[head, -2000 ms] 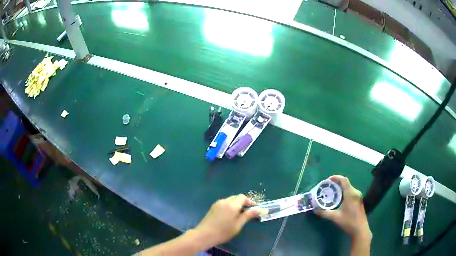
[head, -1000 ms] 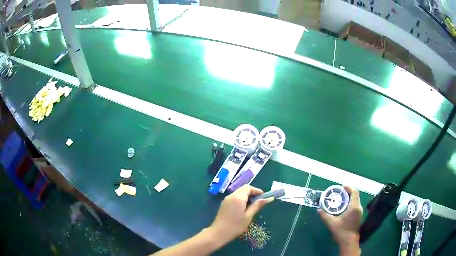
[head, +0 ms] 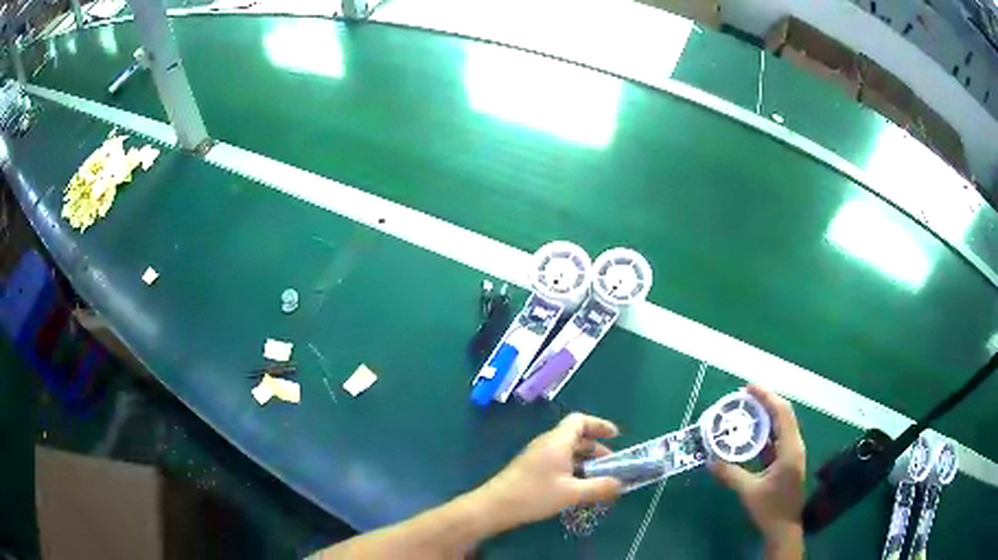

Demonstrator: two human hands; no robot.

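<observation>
A white half-assembled fan unit [head: 675,451] is held over the near table, its round slotted head to the right and its open handle to the left. A grey battery cell [head: 626,464] lies in the handle. My left hand [head: 553,473] grips the handle's end, fingers at the cell's left end. My right hand [head: 775,473] grips the round head from its right side. Partly hidden below my left hand is a loose pile of tiny screws [head: 585,518].
Two fan units with a blue cell [head: 496,374] and a purple cell [head: 546,375] lie behind, beside a black cable bundle [head: 490,319]. A black screwdriver [head: 851,477] is at right, near two more units [head: 917,492]. Cream pads [head: 359,380] and a yellow heap [head: 104,184] lie left.
The grey cell, held above the handle in my left hand one second ago, now lies in the handle. My left hand has moved onto the handle's end. The view has shifted.
</observation>
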